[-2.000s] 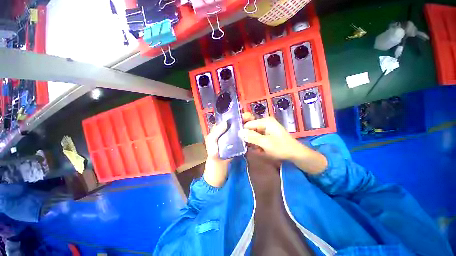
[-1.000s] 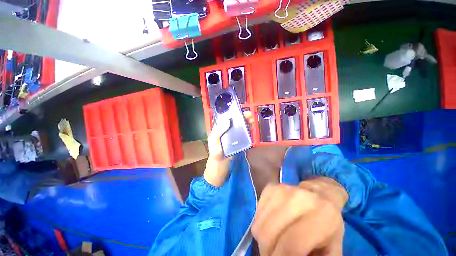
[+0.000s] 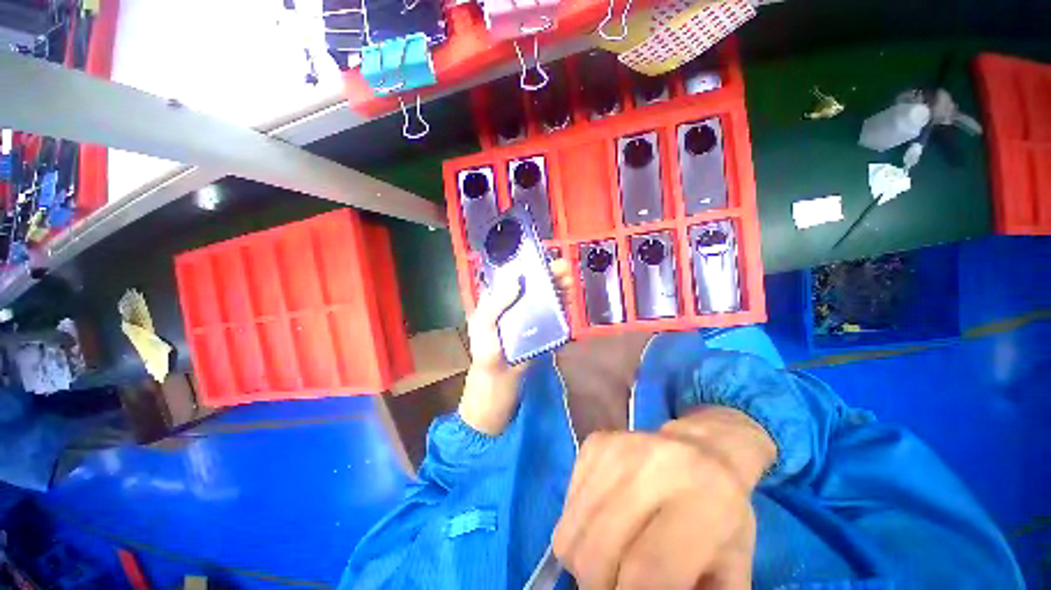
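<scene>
A smartphone [image 3: 532, 309] with a silvery-grey back and a round black camera module is held upright, back facing me, in my left hand [image 3: 490, 346], above the near left part of the phone tray. The red-orange phone tray [image 3: 594, 190] holds several phones in two rows; one slot of the far row shows bare red. My right hand [image 3: 659, 507] is close to the camera, low in the view, with its fingers curled; whether it holds something is hidden.
An empty red-orange tray [image 3: 282, 309] stands at left, another red tray [image 3: 1020, 144] at far right. White paper pieces [image 3: 818, 211] and a thin black stick lie on the green mat. A blue parts bin [image 3: 885, 302] is at right. Binder clips [image 3: 398, 62] hang at the shelf.
My right hand has left the phone and moved down toward me, close to the camera. My left hand still holds the phone, with little change since the middle frame.
</scene>
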